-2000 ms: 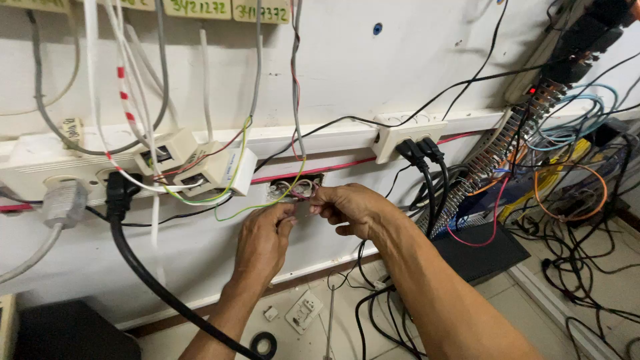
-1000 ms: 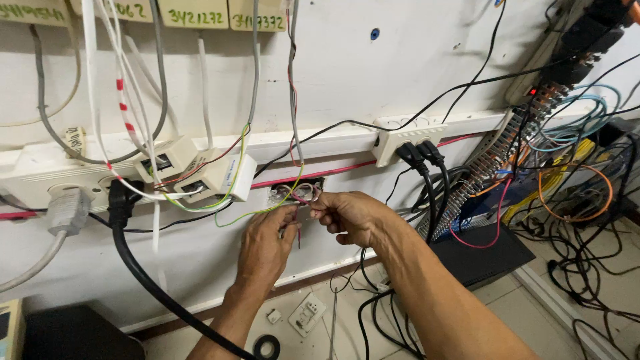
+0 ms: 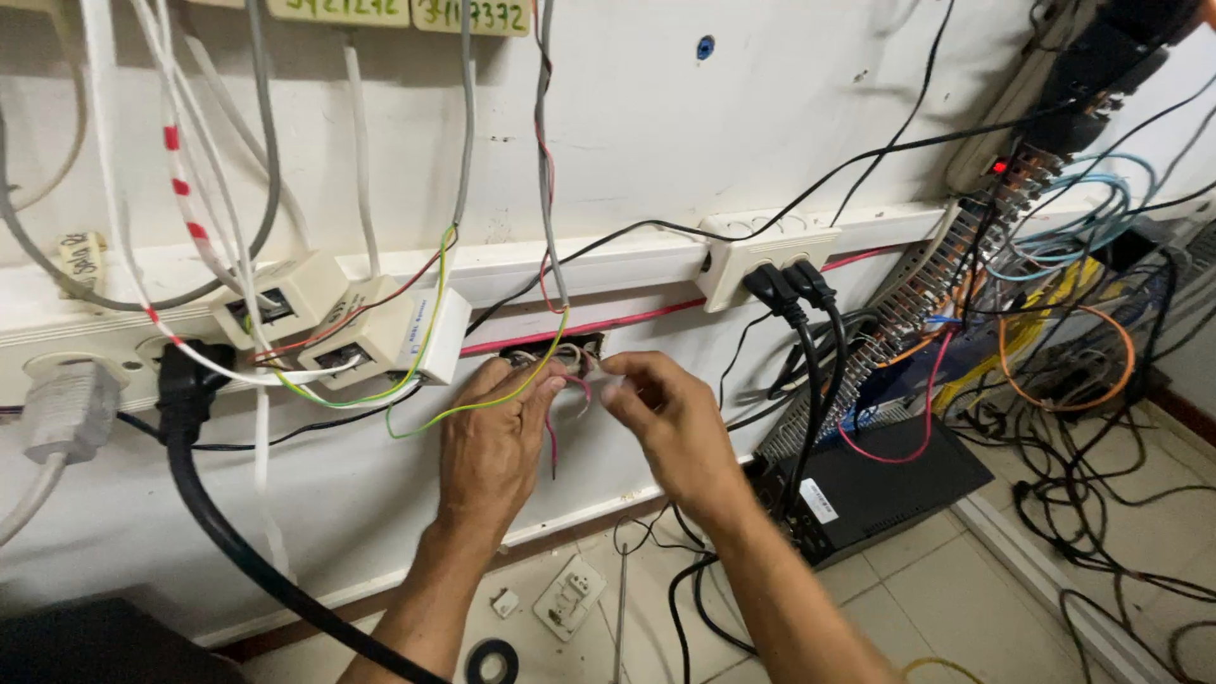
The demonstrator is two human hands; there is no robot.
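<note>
In the head view, several thin electrical wires (image 3: 574, 357) come out of a rectangular opening in the white wall (image 3: 601, 340), below a red cable (image 3: 608, 316). My left hand (image 3: 494, 432) pinches some of these wires at the opening's left side; a pinkish-red wire end (image 3: 553, 446) hangs below its fingertips. My right hand (image 3: 660, 404) is just right of the opening, thumb and index finger apart; no wire is plainly between them. A thin yellow-green wire (image 3: 475, 407) passes in front of my left hand. How the wires meet inside the opening is hidden.
Telephone jack boxes (image 3: 356, 332) and a black power plug (image 3: 190, 385) are at left. A white outlet box (image 3: 750, 261) with two black plugs is at right. On the tiled floor lie an outlet faceplate (image 3: 570, 597), black tape (image 3: 492, 661), a black device (image 3: 883, 484) and tangled cables (image 3: 1073, 494).
My right hand has moved slightly right, away from the wires, and its fingers have parted. My left hand stays at the opening, with a pinkish-red wire hanging below it.
</note>
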